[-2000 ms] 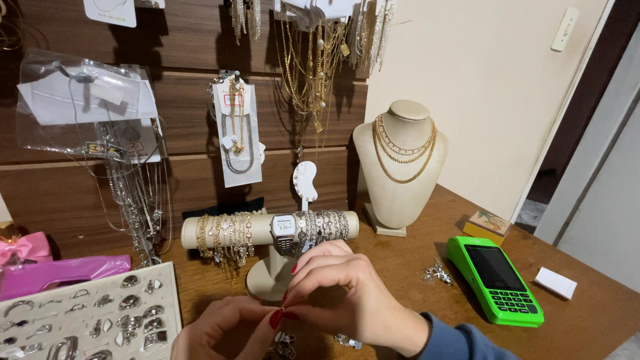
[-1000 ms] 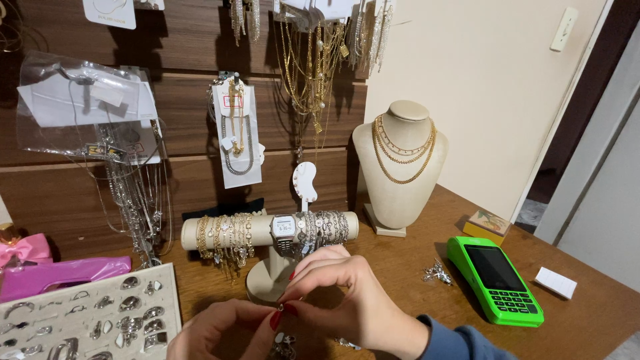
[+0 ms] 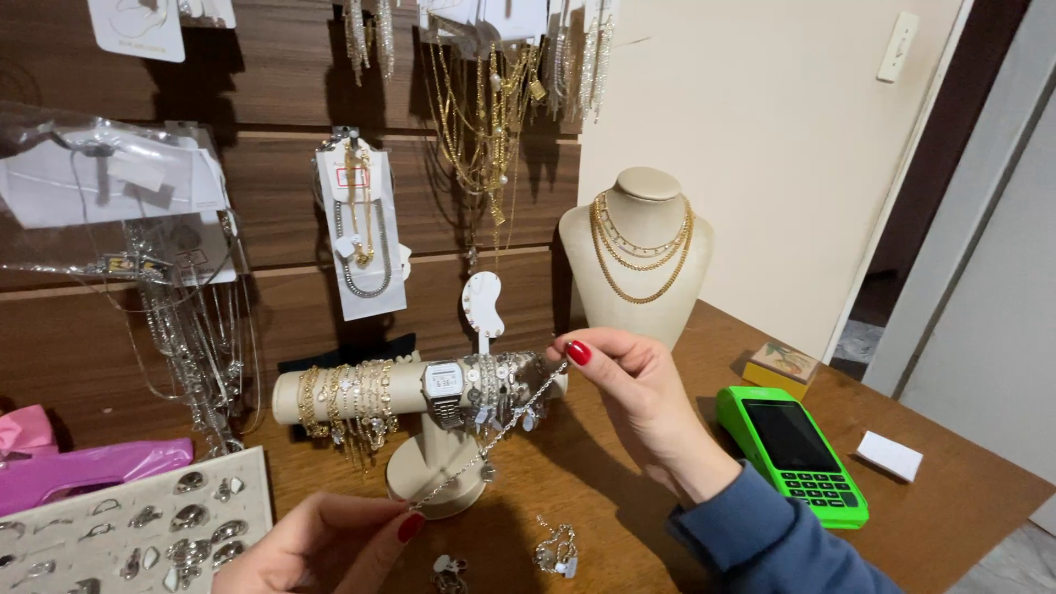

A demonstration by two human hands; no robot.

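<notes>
A silver chain bracelet (image 3: 452, 477) with small charms is stretched between my hands. Its lower end is pinched by my left hand (image 3: 330, 540), its upper end by my right hand (image 3: 648, 400), raised at the right end of the bracelet stand. That padded T-bar stand (image 3: 408, 394) carries gold bracelets (image 3: 351, 396), a silver digital watch (image 3: 444, 388) and silver bracelets. On the wooden tabletop below lie a silver bracelet with a white tag (image 3: 557, 551) and another small silver piece (image 3: 450, 571), partly cut off by the frame edge.
A ring tray (image 3: 268, 495) and purple plastic item (image 3: 124, 470) stand left. At right are a green card terminal (image 3: 796, 454), yellow box (image 3: 780, 371), folded white card (image 3: 889, 455) and necklace bust (image 3: 590, 272). Necklaces (image 3: 487, 107) hang on the slatted wall.
My hands were close together at the fingertips; now they are apart, with the chain stretched between them. My right hand has moved up and to the right.
</notes>
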